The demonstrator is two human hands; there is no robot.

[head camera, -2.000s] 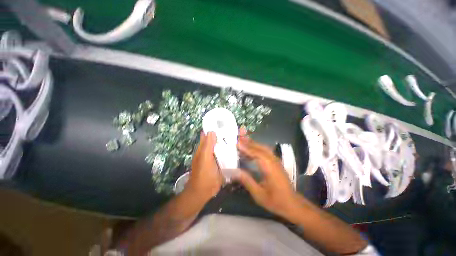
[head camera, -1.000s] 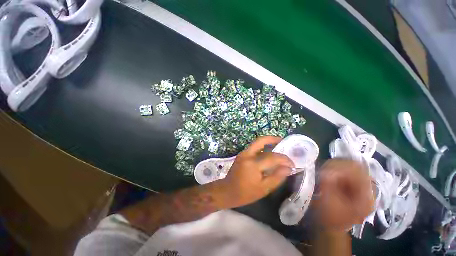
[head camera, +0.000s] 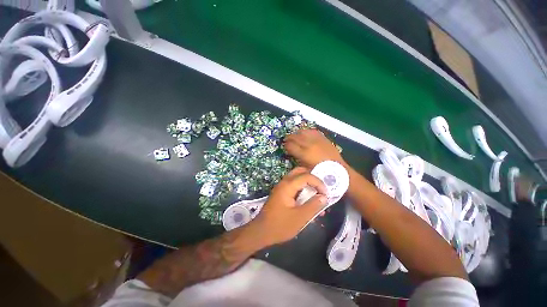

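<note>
My left hand [head camera: 286,207] holds a white curved housing half [head camera: 333,175] by its middle, with the wide round end up and to the right. My right hand [head camera: 313,148] reaches over the right edge of the loose pile of small green circuit boards [head camera: 247,154]; its fingertips are among the boards, and whether they grip one is hidden. Another housing half [head camera: 238,214] lies partly under my left wrist. One more housing half [head camera: 343,246] lies on the dark bench, to the right of my left hand.
White single housings [head camera: 420,198] are heaped at the right, partly behind my right forearm. Larger looped housings [head camera: 51,90] lie at far left. A pale rail [head camera: 240,85] divides the bench from the green belt [head camera: 312,66], which carries spaced housings [head camera: 447,137]. Another person's hand [head camera: 526,190] shows at far right.
My right hand has moved from beside the housings on the right to the board pile. My left hand still holds the housing half. The view has shifted.
</note>
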